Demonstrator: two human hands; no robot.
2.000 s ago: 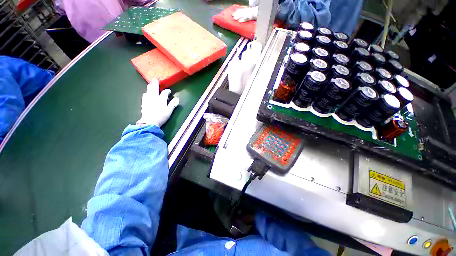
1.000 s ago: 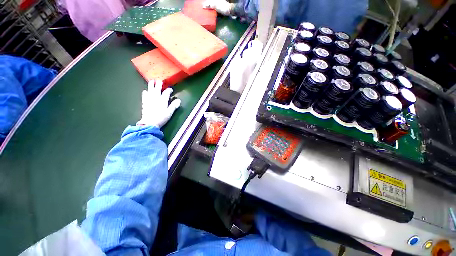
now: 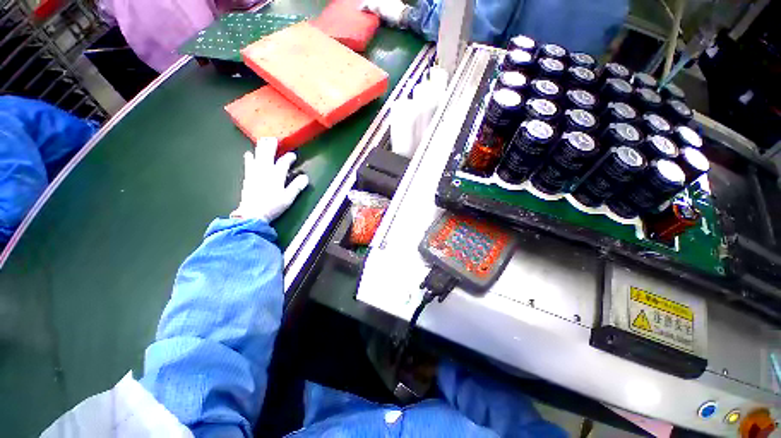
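Observation:
My left hand, in a white glove, lies on the green conveyor belt with its fingers apart. Its fingertips are at the near edge of a lower red-orange foam pad; I cannot tell if they press on it. A second foam pad lies on top of the lower one at an angle. A third foam pad lies behind them. My right hand is not clearly visible; a blue sleeve shows at the dark bottom edge.
A perforated green board lies far along the belt. Right stands a metal machine with a capacitor board, a grey keypad unit and a warning label. A bag of orange-red parts sits beside the belt. Another person's gloved hand shows at the top.
The third foam pad has moved left across the belt, behind the stacked pads, and the other person's hand has moved left too. My left hand has stayed nearly still.

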